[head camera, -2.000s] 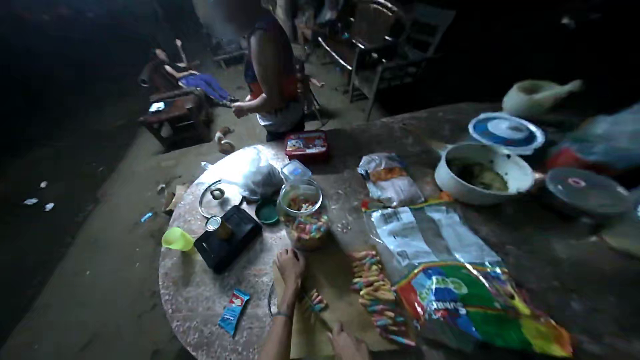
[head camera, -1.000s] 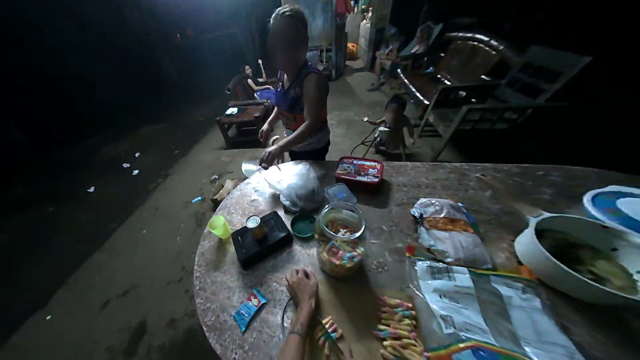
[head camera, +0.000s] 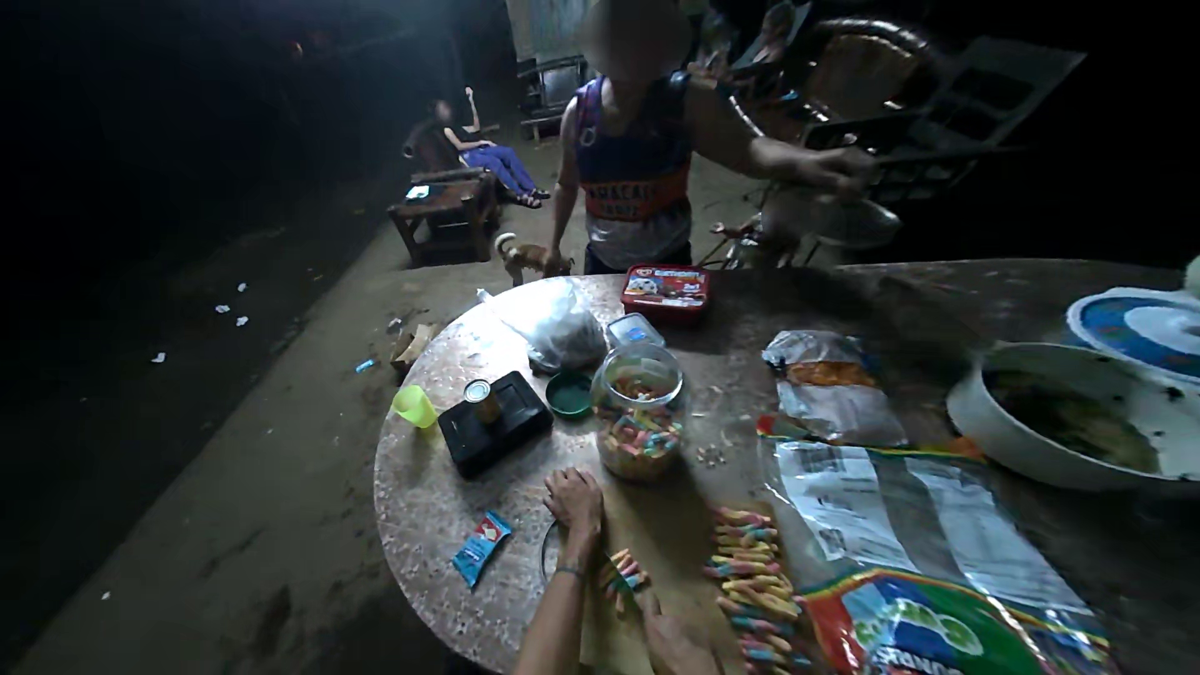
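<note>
My left hand (head camera: 574, 502) rests on the left edge of a brown board (head camera: 661, 525), its fingers together; whether anything is under them cannot be told. Low in the view, my right hand (head camera: 670, 642) is closed around a knife (head camera: 630, 574), whose blade lies over a small bunch of colourful gummy candies (head camera: 619, 586). To the right, a long row of similar candies (head camera: 755, 586) lies on the board. Beyond my left hand stands a clear plastic jar (head camera: 640, 422) with cut candy pieces inside.
Around the jar are a green lid (head camera: 569, 395), a black box (head camera: 495, 427), a plastic bag (head camera: 553, 323) and a red tub (head camera: 666, 291). A large candy bag (head camera: 937, 553) and a white pot (head camera: 1041, 422) are at right. A person (head camera: 637, 159) stands across the table.
The person across the table has turned to face it and now holds an arm out to the right. My view has shifted. My left hand remains by the board's edge.
</note>
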